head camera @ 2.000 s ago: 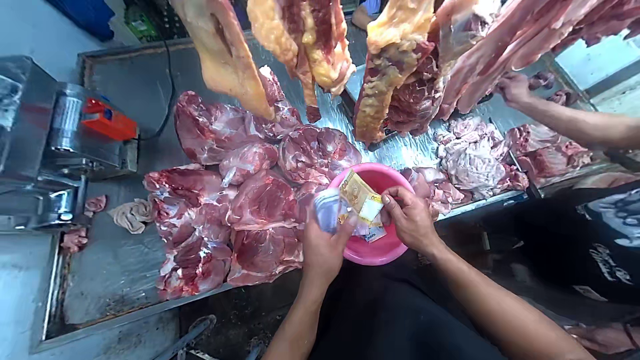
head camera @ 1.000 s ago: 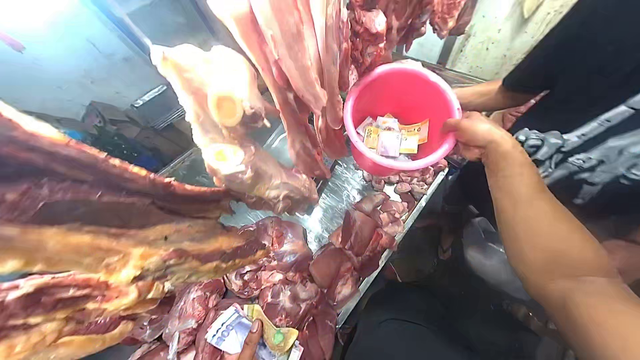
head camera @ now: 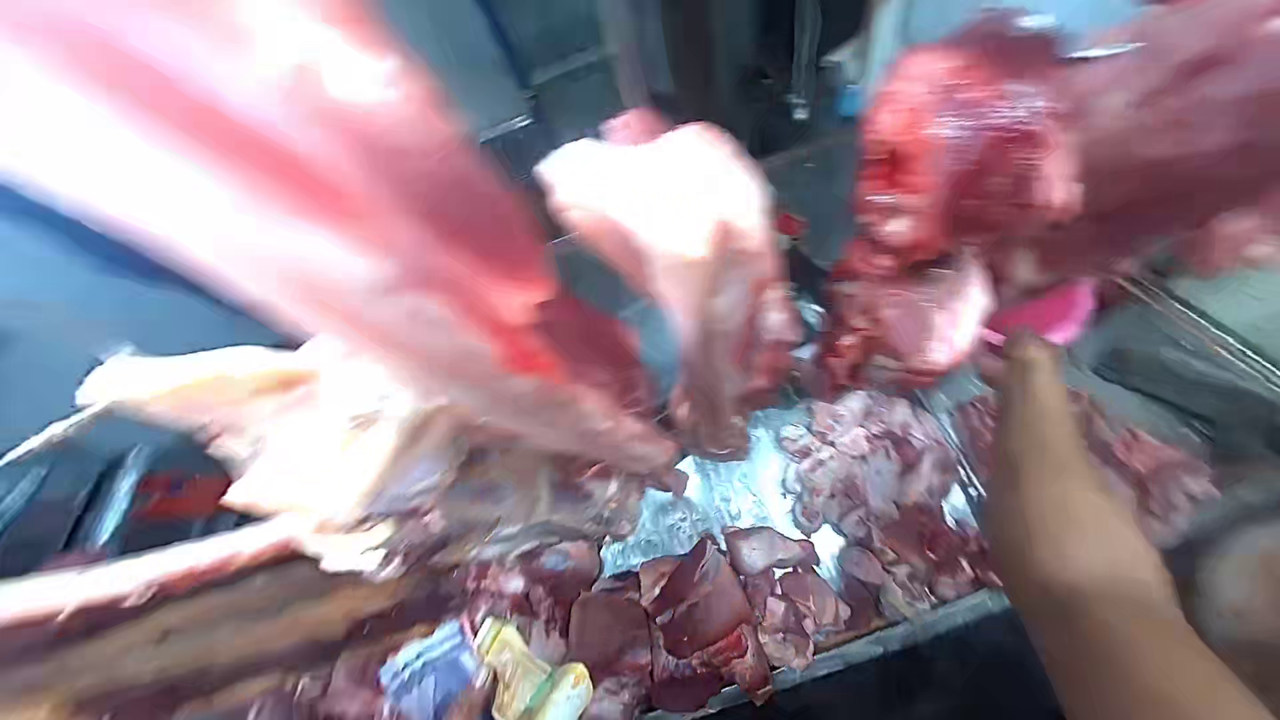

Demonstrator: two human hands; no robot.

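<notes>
My right hand (head camera: 1045, 460), blurred, reaches up on the right, its fingertips at the lower edge of a pink plastic basin (head camera: 1050, 315). Hanging meat covers most of the basin, so its inside is hidden and the grip is unclear. Near the bottom edge, blue-violet banknotes (head camera: 430, 668) and yellow banknotes (head camera: 530, 678) appear over pieces of raw meat (head camera: 610, 635). The left hand does not show beside the notes.
Large cuts of meat hang close in front, at the left (head camera: 400, 210), the centre (head camera: 700, 250) and the right (head camera: 930, 180). More chopped meat (head camera: 880, 450) lies on the metal-edged table (head camera: 900, 640).
The view has swung strongly. The basin, earlier open to view with banknotes inside, is now mostly behind hanging meat. The left thumb seen on the notes one second ago no longer shows.
</notes>
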